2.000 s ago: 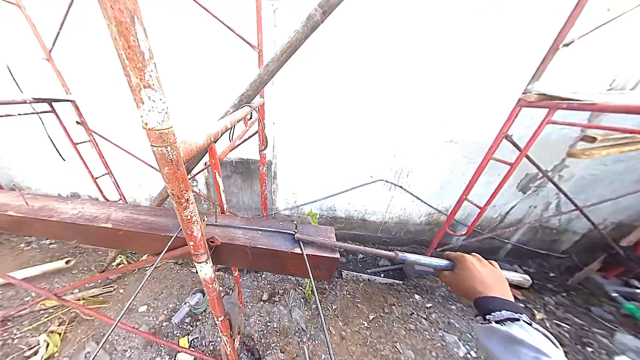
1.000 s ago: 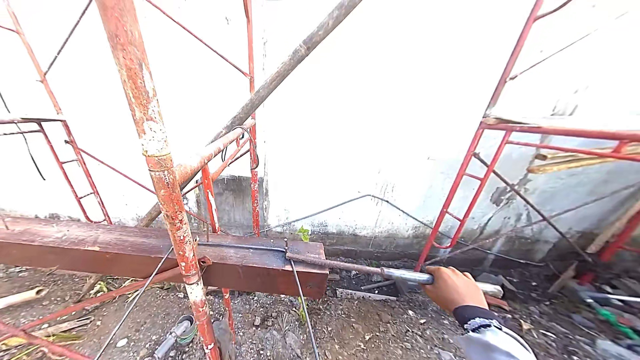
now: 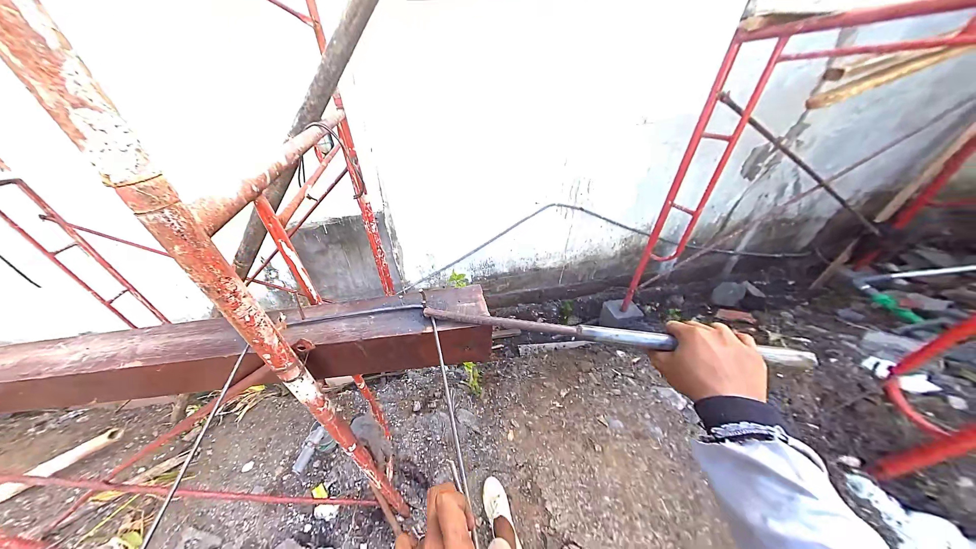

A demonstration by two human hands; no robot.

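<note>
My right hand (image 3: 709,360) is closed around the metal pipe handle (image 3: 629,337) of a long bar. The rusty bar (image 3: 503,322) reaches left to the end of a red-brown beam (image 3: 396,349). Its tip meets a thin dark metal rod (image 3: 444,381) at the beam's top. One length of rod lies along the top; another hangs down in front. My left hand (image 3: 444,518) shows at the bottom edge, fingers curled, beside the hanging rod. Its palm is hidden, so its hold on the rod cannot be told.
A peeling red scaffold pole (image 3: 229,293) slants across the left foreground. Red scaffold frames (image 3: 690,183) stand by the white wall (image 3: 534,114). A diagonal brace (image 3: 206,492) crosses low at left. Rubble and a green hose (image 3: 894,306) lie at right; a shoe (image 3: 496,499) is below the beam.
My left hand has come into view at the bottom, beside the hanging rod. My right hand still grips the pipe handle. The view has shifted and tilted.
</note>
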